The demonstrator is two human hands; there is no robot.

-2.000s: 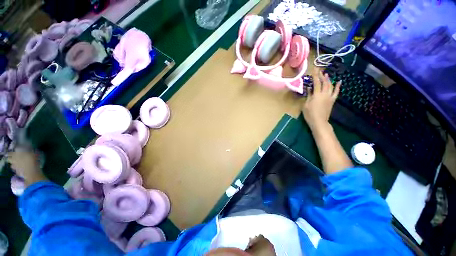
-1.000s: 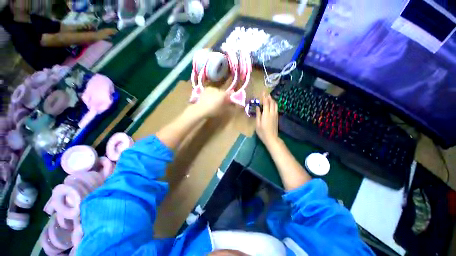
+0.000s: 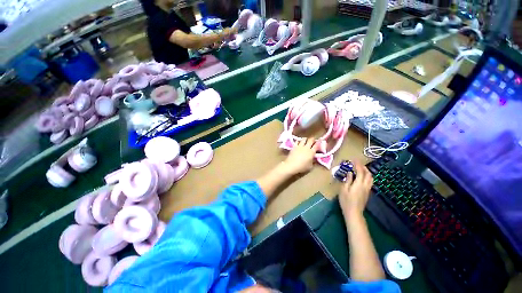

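Observation:
Two pink cat-ear headphones [image 3: 319, 123] stand close together at the far end of the brown cardboard, bands and ears towards me. My left hand [image 3: 302, 157] is on a band near one ear, its fingers curled over it. My right hand [image 3: 355, 191] lies beside the keyboard's left end, its fingertips at a small dark-and-white gadget [image 3: 344, 171]; whether they grip it is unclear. Pale pink ear cushions [image 3: 137, 180] are heaped at the cardboard's left side.
A black tray [image 3: 415, 117] of white parts, a white cable [image 3: 386, 150], keyboard [image 3: 423, 209], monitor [image 3: 478, 126] and round white device [image 3: 398, 264] are at right. A blue bin [image 3: 134, 139] and more cushions are at left. A person in black [image 3: 166, 34] works across the conveyor.
My left hand has moved from the far left to the headphones, leaving a white headset lying on the green surface there. The view has tilted up. My right hand stays by the gadget.

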